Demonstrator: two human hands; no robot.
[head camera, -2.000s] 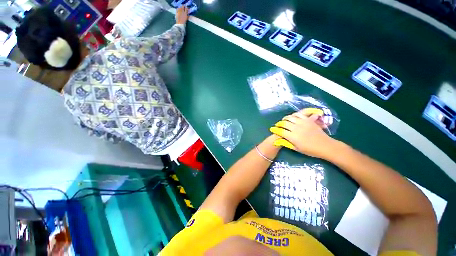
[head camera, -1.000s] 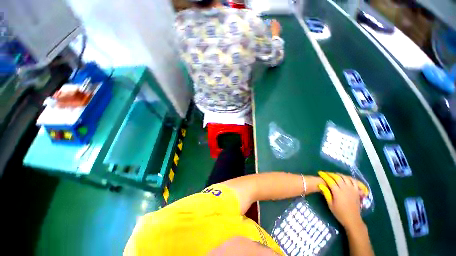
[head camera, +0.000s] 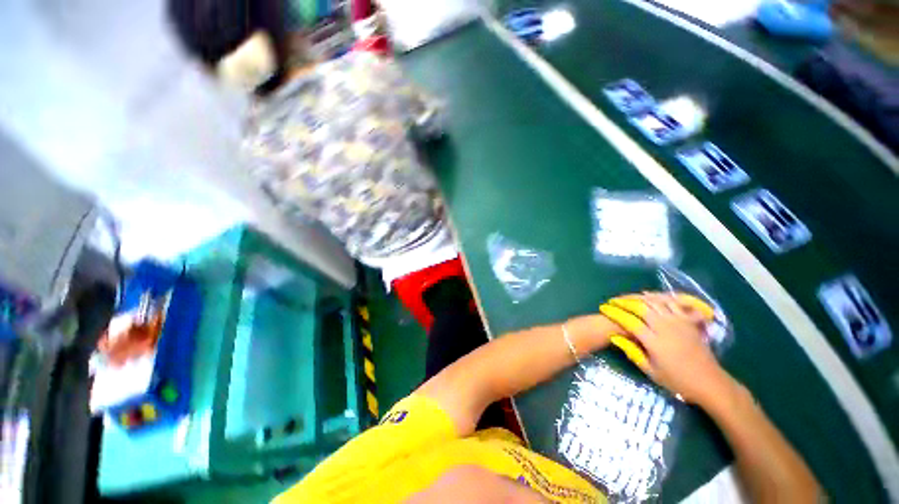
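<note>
My right hand (head camera: 678, 345), with yellow finger cots, lies over my left hand (head camera: 623, 317) on the worktop. My left hand is mostly covered, its fingers hidden; whether either hand holds anything cannot be told. A clear working bag (head camera: 718, 320) shows partly beside and under the fingers. The near bag of white oblong parts (head camera: 616, 430) lies close to my yellow shirt. The upper-left bag of parts (head camera: 633, 228) lies beyond my hands. Flat electronic units (head camera: 772, 220) lie in a row on the dark green belt.
A crumpled clear bag (head camera: 518, 267) lies near the table's left edge. A pale strip (head camera: 734, 251) divides worktop and belt. A co-worker in a patterned top (head camera: 340, 148) sits at the left on a red stool. White paper (head camera: 715, 492) shows at the bottom. A teal cabinet (head camera: 212, 394) stands left.
The camera view has swung left, then partly back right, shifting everything in the picture. My hands stay together over the working bag. The co-worker's arm has drawn back from the belt side.
</note>
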